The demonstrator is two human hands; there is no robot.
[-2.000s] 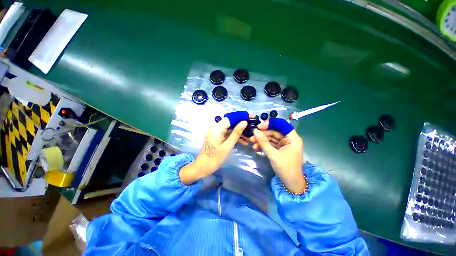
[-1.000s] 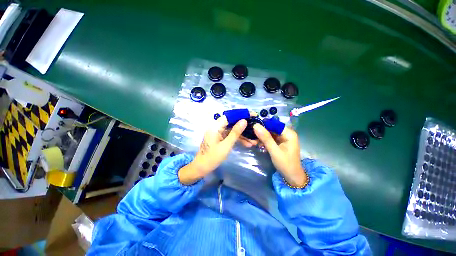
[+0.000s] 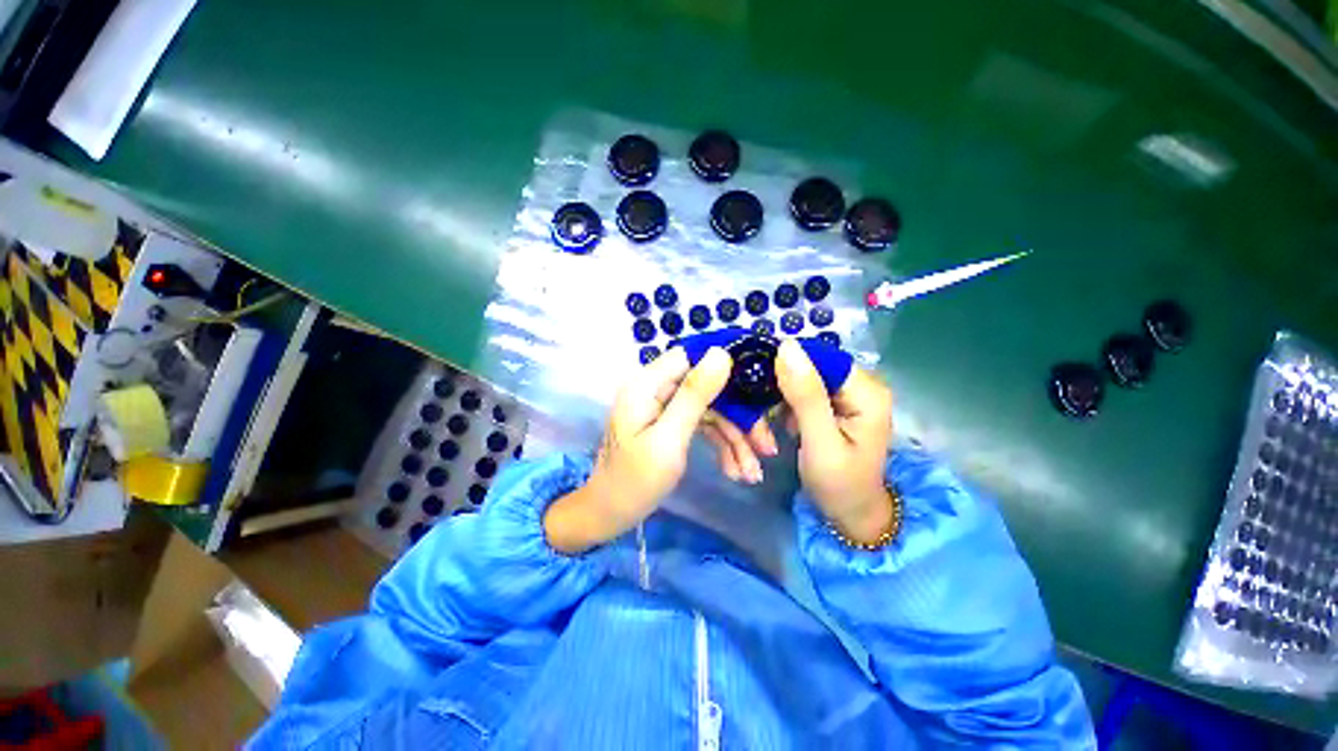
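Note:
My left hand and my right hand together hold a glossy black round piece between thumbs and fingers, its face turned up. Blue finger cots cover some of my fingers. Just beyond my fingers, small black discs lie in rows on a clear plastic sheet; my hands hide part of the nearest rows. Several larger black round pieces lie on the far part of the sheet.
A white pointed tool with a red end lies right of the sheet. Three black pieces lie farther right. A tray of small black parts is at far right. Another tray is by my left sleeve. A yellow-and-black striped fixture stands left.
The view has shifted. My hands now sit lower relative to the sheet, uncovering rows of small discs. The black piece between my fingers now shows its round face.

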